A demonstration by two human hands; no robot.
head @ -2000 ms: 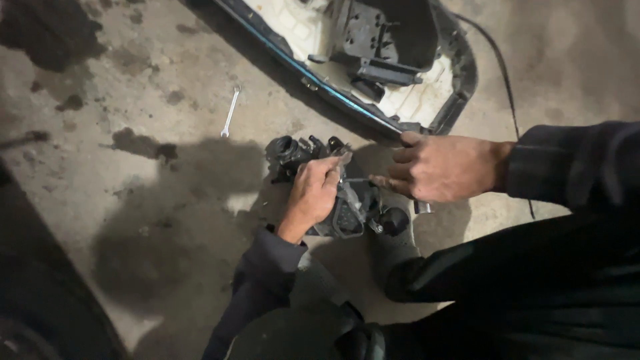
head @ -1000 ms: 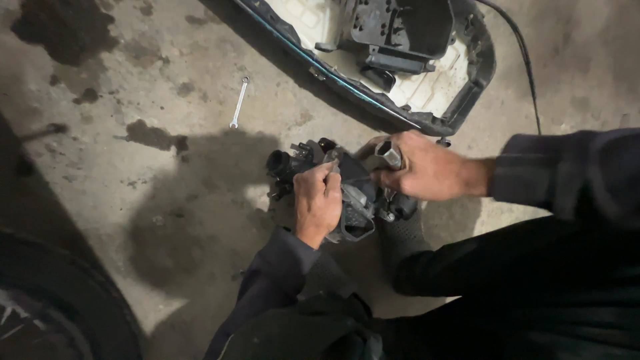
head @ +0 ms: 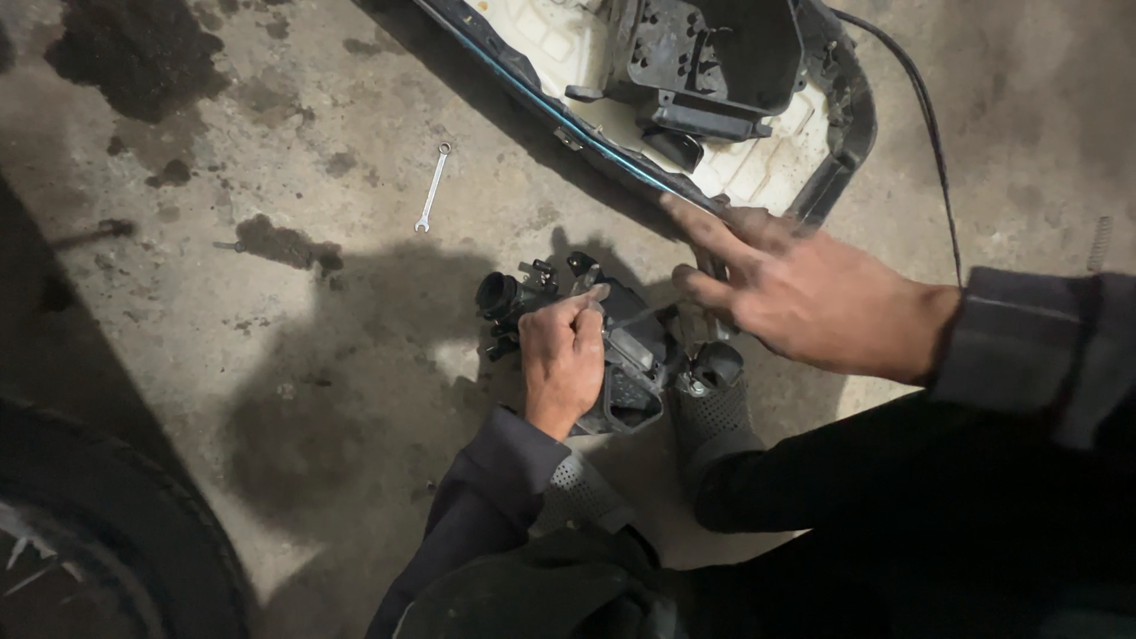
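My left hand (head: 561, 355) grips the top of a black plastic housing (head: 635, 324) on the floor, which has a round black port (head: 497, 293) at its left end and an open, roughly rectangular mouth at its lower side. Right of it, my right hand (head: 799, 288) is blurred, with the index finger stretched out and the other fingers loosely around the grey handle of a metal tool (head: 717, 324). A thin shaft runs from that handle toward my left fingertips; its tip is hidden. My shoes, grey and perforated, are beside the housing.
A combination wrench (head: 432, 188) lies on the stained concrete floor. A large panel with a blue edge (head: 568, 120) and a black box (head: 710, 62) on it fills the top. There are a black cable (head: 927, 124), a spring (head: 1100, 241), a bolt (head: 232, 246) and a tire (head: 133, 497).
My right hand's fingers have opened out from a closer grip around the tool, whose handle has turned. My left hand stays on the housing.
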